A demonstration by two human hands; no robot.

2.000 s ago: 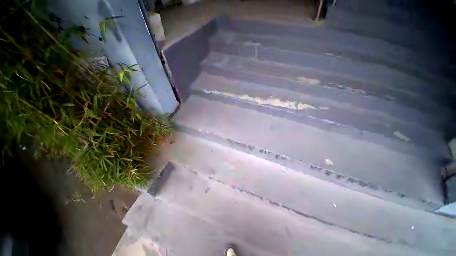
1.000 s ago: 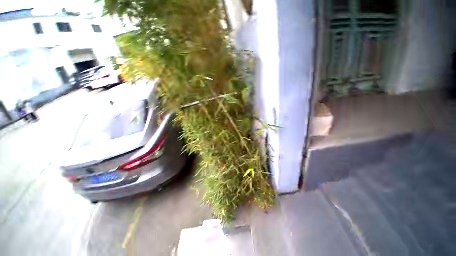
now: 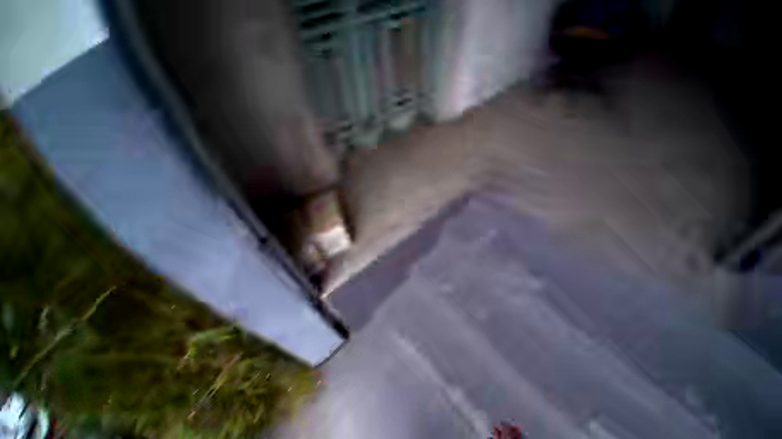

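Observation:
Neither of my hands is in the picture. Grey concrete steps [image 3: 480, 317] lie nearest in front of me, blurred, and rise towards a brown landing [image 3: 532, 154]. A small reddish thing [image 3: 507, 430] shows at the bottom edge; I cannot tell what it is.
A pale blue-white pillar [image 3: 171, 206] stands left of the steps, with green plants [image 3: 171, 360] beyond it at the lower left. A small box-like block [image 3: 324, 231] sits by the landing's left edge. A green barred door or gate [image 3: 369, 77] is behind. The far right is dark.
The view has swung right, away from the parked car and back to the steps. The pillar and plants now lie further left, and the landing and green door are nearer.

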